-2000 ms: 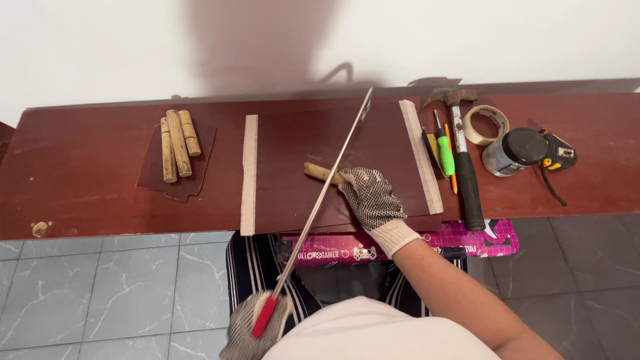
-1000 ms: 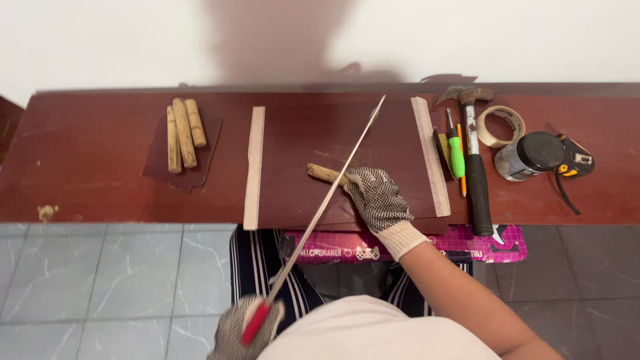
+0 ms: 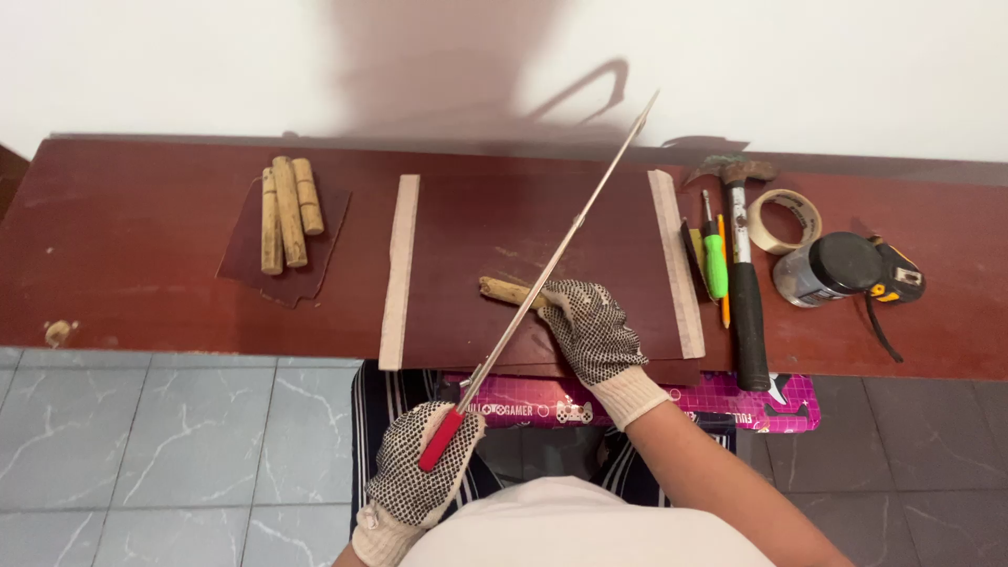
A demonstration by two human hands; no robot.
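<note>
My left hand (image 3: 421,465), in a dotted knit glove, grips the red handle of a hacksaw (image 3: 551,264). Its long thin frame slants up and right across a short wooden stick (image 3: 508,292); whether the blade touches the wood I cannot tell. The stick's right end is held by my gloved right hand (image 3: 598,335), which presses it on a dark reddish sheet (image 3: 504,213) with pale tape along both sides. Three cut wooden sticks (image 3: 290,213) lie at the left on a piece of sandpaper (image 3: 331,256).
Right of the sheet lie a green-handled screwdriver (image 3: 715,264), a pencil (image 3: 724,303), a claw hammer (image 3: 744,291) and a masking tape roll (image 3: 811,213). Beyond are a black-lidded jar (image 3: 823,272) and a tape measure (image 3: 902,276). The reddish-brown bench (image 3: 142,236) stands against a white wall.
The hacksaw has shifted slightly along its slant over the stick, with my left hand on its handle. My right hand still holds the stick in about the same place.
</note>
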